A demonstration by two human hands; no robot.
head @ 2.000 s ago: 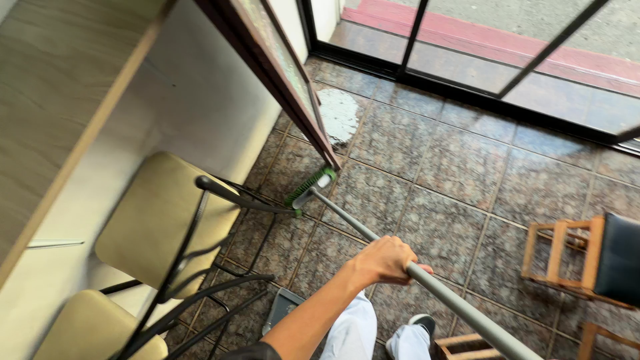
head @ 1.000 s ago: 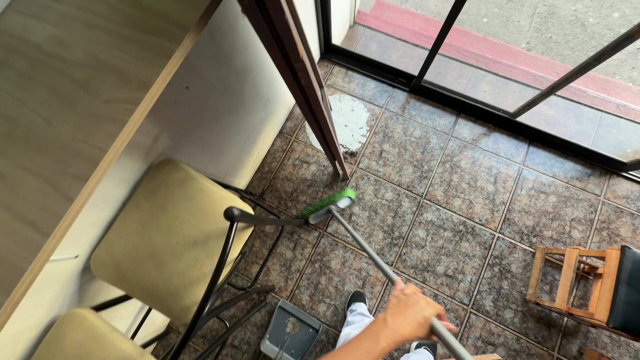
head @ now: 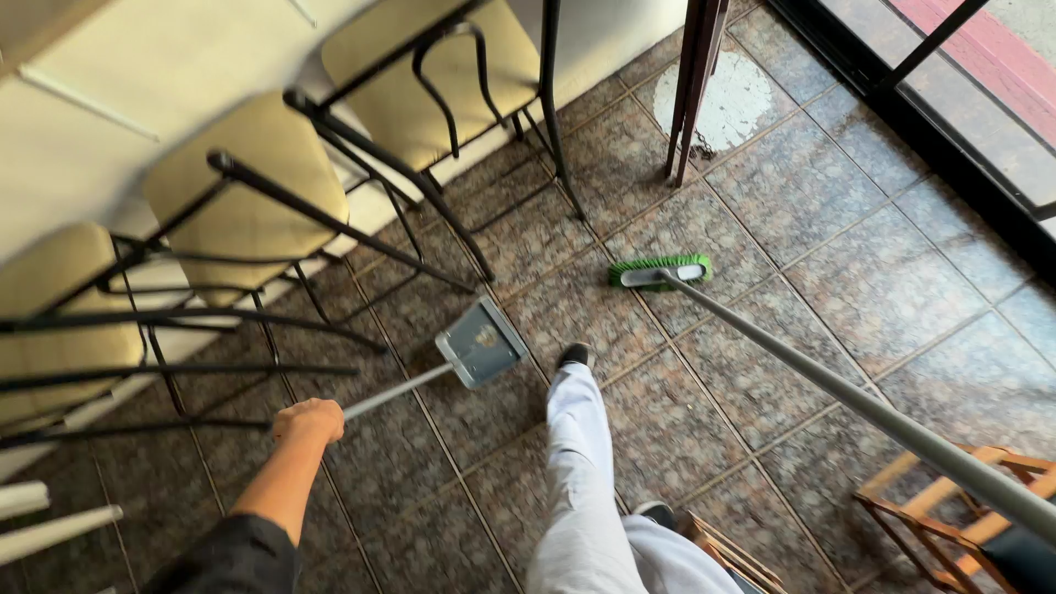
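Note:
My left hand (head: 309,419) is closed around the handle of a long-handled grey dustpan (head: 483,345) at the lower left. Some light debris lies in the pan, which is at the tiled floor left of my shoe. A push broom with green bristles (head: 660,271) is on the tiles ahead of my feet, to the right of the dustpan. Its long grey handle (head: 792,359) runs to the right edge of the view. My right hand is out of the frame, so its hold on the handle is hidden.
High metal-framed chairs with cream seats (head: 247,194) line the wall at the left. A dark red frame post (head: 693,91) stands by a white floor patch (head: 726,103). Wooden stools (head: 949,503) are at the lower right. A black-framed glass door or window (head: 891,107) is at the upper right.
My left hand now grips the dustpan's handle. The broom head has moved away from the foot of the dark red post and the chair legs. The view has shifted left.

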